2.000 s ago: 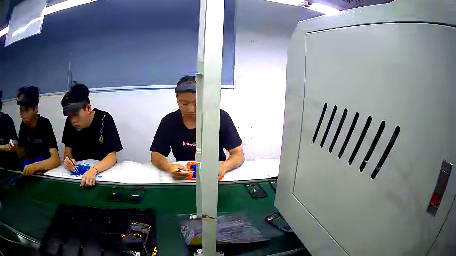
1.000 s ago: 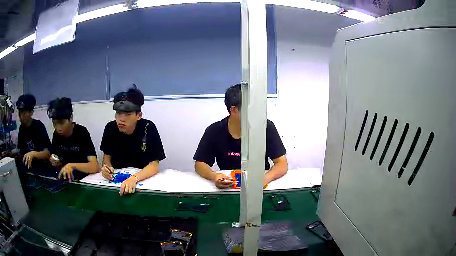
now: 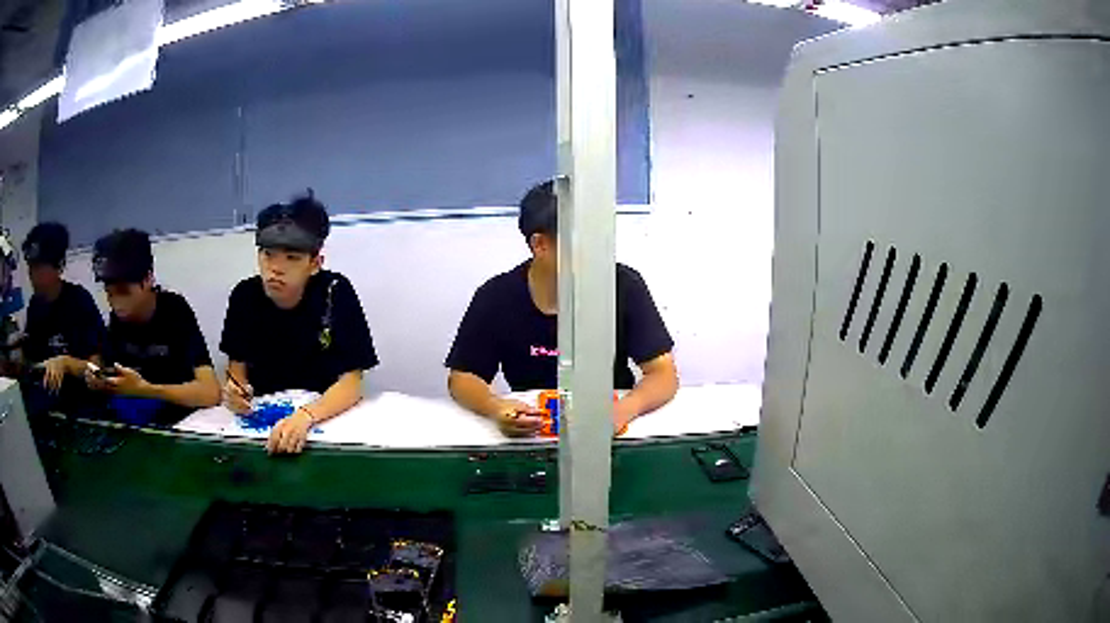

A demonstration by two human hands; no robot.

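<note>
Neither of my hands is in the picture. Nearest in front of me, a large black compartment tray (image 3: 262, 560) lies on the green belt (image 3: 420, 489), cut off by the lower edge. A few modules with gold-orange bits (image 3: 404, 578) lie at its right side. A dark grey, shiny, floppy stack (image 3: 651, 562) lies right of the tray, partly hidden by the white post. A dark flat module (image 3: 719, 462) lies farther back on the belt, and other dark flat pieces (image 3: 509, 475) lie left of the post.
The white post (image 3: 587, 304) stands upright in front of me. A large grey vented machine cabinet (image 3: 949, 487) fills the right side. Several workers in dark shirts sit at a white bench (image 3: 396, 420) opposite, with blue (image 3: 270, 414) and orange (image 3: 548, 411) items. Equipment parts (image 3: 22, 469) show at the left edge.
Since two seconds ago the view has turned left, so things sit farther right; over the last second it has swung slightly back. A worker opposite has raised their head.
</note>
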